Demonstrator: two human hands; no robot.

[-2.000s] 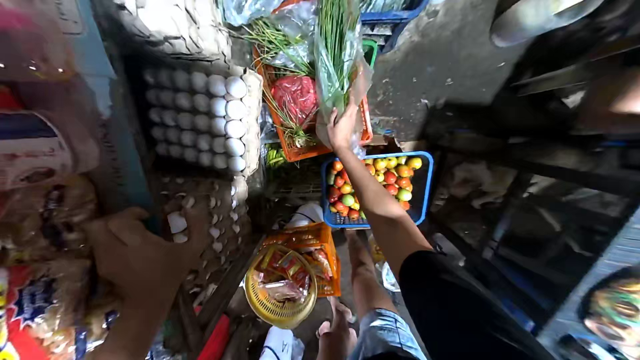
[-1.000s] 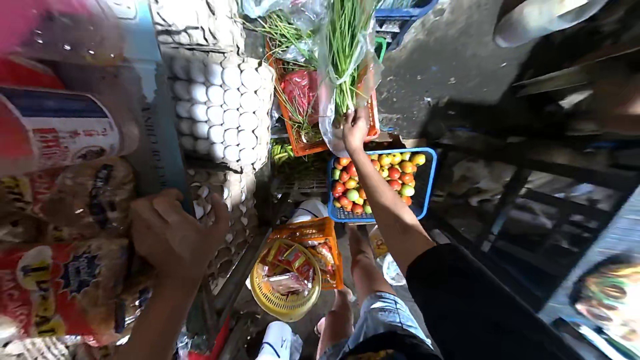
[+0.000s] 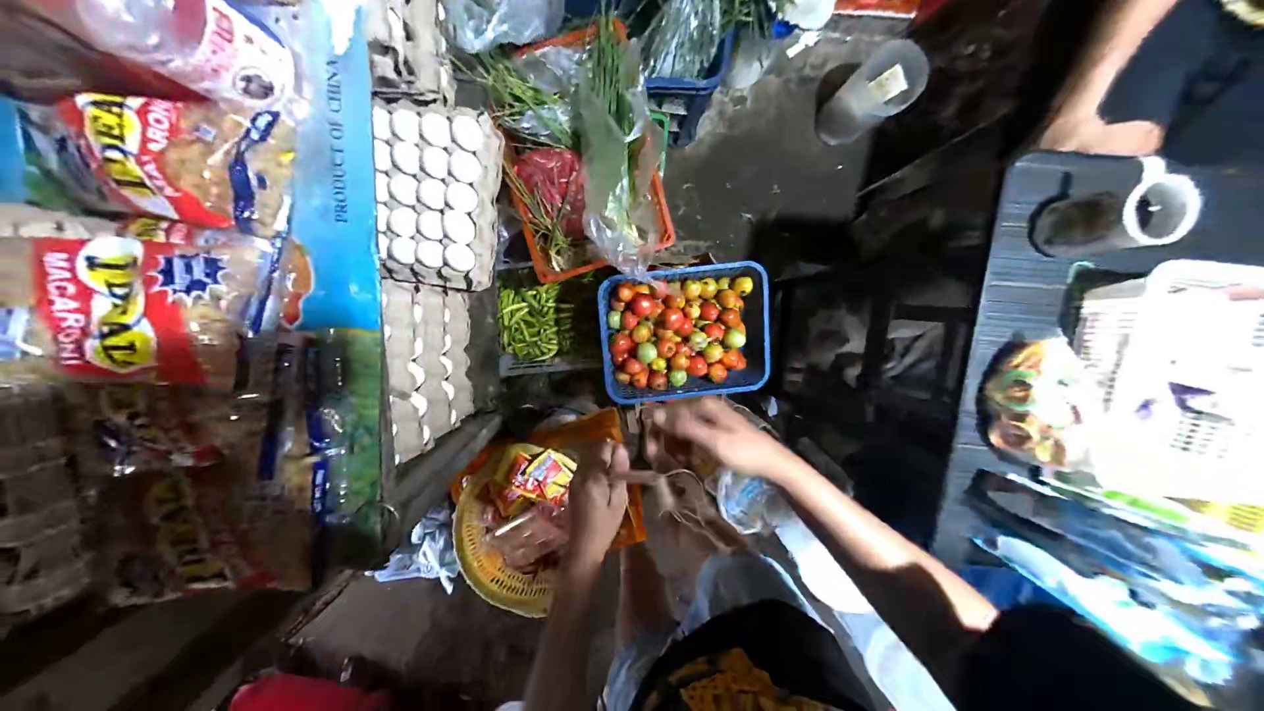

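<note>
My left hand (image 3: pixel 600 484) is over the right side of a round yellow plastic basket (image 3: pixel 469 558) with red and yellow packets (image 3: pixel 541 474) in it; its fingers are curled, and what they hold, if anything, cannot be told. My right hand (image 3: pixel 706 427), blurred, hovers just below a blue plastic basket (image 3: pixel 766 331) of red, yellow and green tomatoes (image 3: pixel 681 331). Above that basket lies a clear plastic bag of long green stalks (image 3: pixel 617 148) on an orange crate (image 3: pixel 664 212). No hand touches the bag.
Egg trays (image 3: pixel 434 197) are stacked at the left, beside macaroni packs (image 3: pixel 128 306). Green chili peppers (image 3: pixel 533 324) lie left of the tomatoes. A dark table (image 3: pixel 1002 257) stands at the right with a clear cup (image 3: pixel 1165 207) on it. Another person's arm (image 3: pixel 1106 99) rests at its far end.
My right hand has let go of the bag of stalks and come back below the tomatoes. My left hand has moved from beside the egg trays to the yellow basket. The view has shifted.
</note>
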